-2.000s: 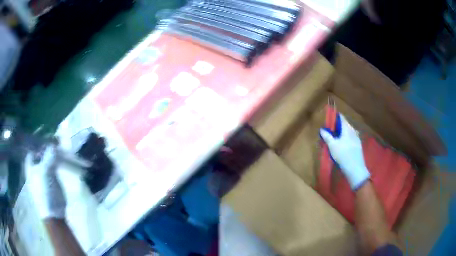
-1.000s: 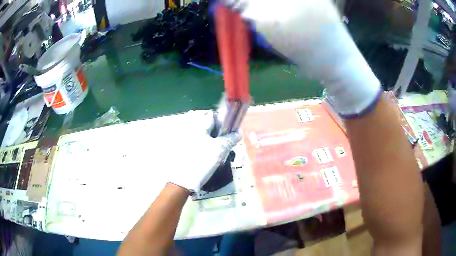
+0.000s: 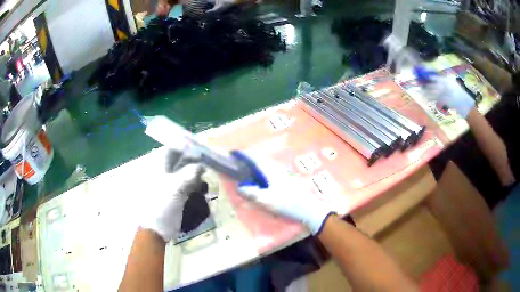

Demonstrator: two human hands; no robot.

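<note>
A bundle of silver metal tubes (image 3: 214, 160) is held tilted above the bench, its pale far end up to the left. My right hand (image 3: 291, 197), in a white and blue glove, is closed around the near right end. My left hand (image 3: 171, 199), also gloved, has its fingers around the lower side of the bundle; they are blurred. No red rods show in the bundle. Below my left hand a black pad (image 3: 195, 209) lies on a grey plate (image 3: 196, 235). A row of silver tubes with black ends (image 3: 365, 120) lies on the red sheet.
The open carton (image 3: 399, 239) with red rods (image 3: 450, 276) is low at the right. Another person's gloved hand (image 3: 453, 97) reaches in at the right. Black parts (image 3: 188, 48) lie heaped on the green surface (image 3: 245, 94). A white bucket (image 3: 25, 142) stands at the left.
My right hand has come down from above the tubes and now grips their end. The bundle has tipped from near upright to slanting. The red rods no longer show above it. The view has turned right.
</note>
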